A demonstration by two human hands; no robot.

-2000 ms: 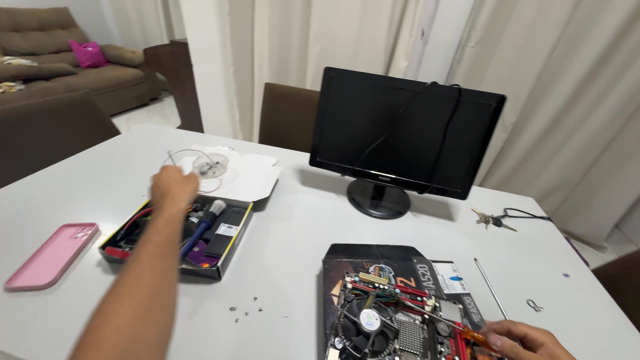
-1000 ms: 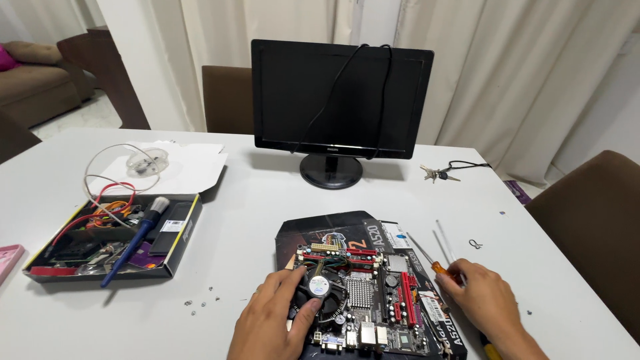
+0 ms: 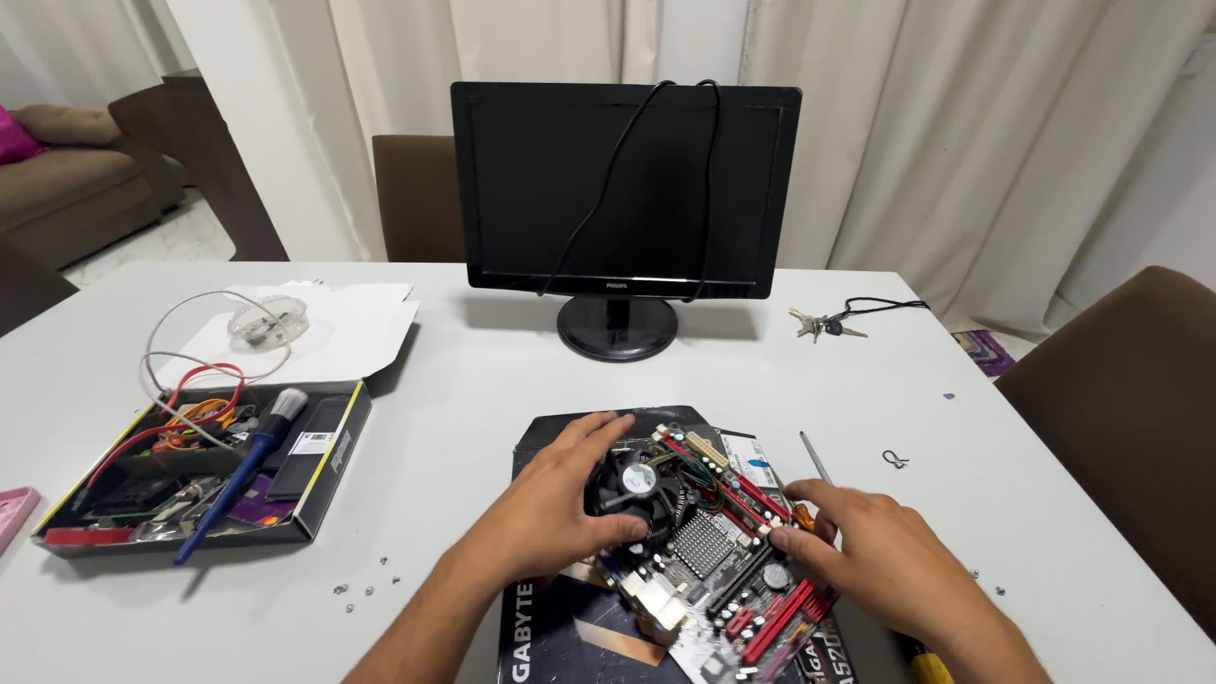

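A computer motherboard (image 3: pixel 712 541) with red slots lies turned at an angle on a dark Gigabyte box (image 3: pixel 560 617). My left hand (image 3: pixel 560 494) spans the round black CPU cooler fan (image 3: pixel 638 489), thumb on its near side and fingers on its far left. At the board's right edge is my right hand (image 3: pixel 850 537), thumb and index finger curled against it. An orange screwdriver handle (image 3: pixel 804 516) shows partly behind those fingers; whether the hand holds it is hidden. A metal screwdriver shaft (image 3: pixel 815 454) points away beyond the hand.
A Philips monitor (image 3: pixel 622 190) stands behind. On the left, an open box (image 3: pixel 328 513) holds cables and a blue-handled brush (image 3: pixel 237 484). Several small screws (image 3: pixel 350 607) lie between it and the motherboard. Keys (image 3: pixel 815 325) rest at the back right; a yellow-black handle (image 3: pixel 926 660) lies near the front.
The motherboard has turned on its box, with both hands at it. Two seconds ago my left hand was over the parts box. The orange screwdriver, in my right hand a second ago, is now mostly hidden.
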